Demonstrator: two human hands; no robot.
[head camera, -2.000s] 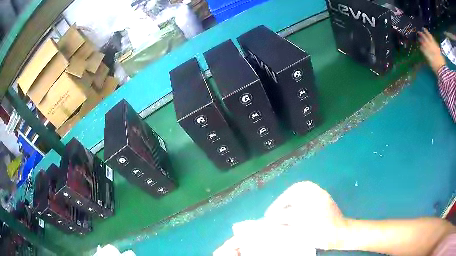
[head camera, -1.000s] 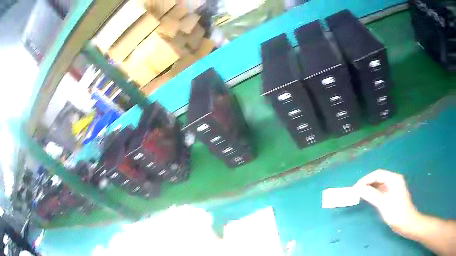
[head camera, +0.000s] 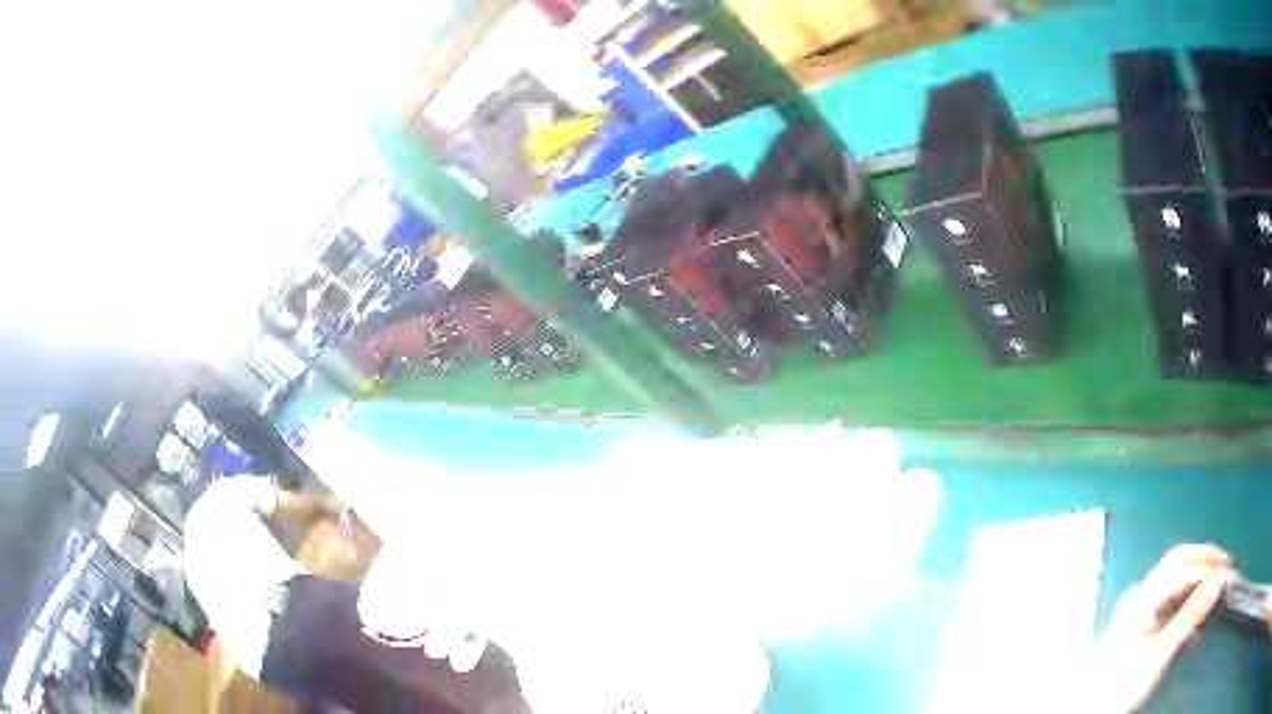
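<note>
A hand, which looks like my left hand (head camera: 1169, 608), is at the lower right, blurred and overexposed. Its fingertips are closed at a small pale strip (head camera: 1246, 598), probably a barcode label. A sliver of skin at the right edge beside the strip may be my right hand; the rest is out of the picture. A white label sheet (head camera: 1030, 600) lies on the blue-green worktop (head camera: 893, 670), left of the hand. A glaring white heap, probably loose sheets (head camera: 698, 509), lies further left.
Several black retail boxes (head camera: 988, 237) stand on the green conveyor (head camera: 1102, 314). A green post (head camera: 537, 286) rises beside the belt. A round white thing, probably a fan (head camera: 642, 681), is at the bottom. A person's dark sleeve (head camera: 335, 635) shows at lower left.
The view has swung left, so boxes and sheets appear further right. The hand that held a white label in open view now gives way to fingers around a strip at the right edge.
</note>
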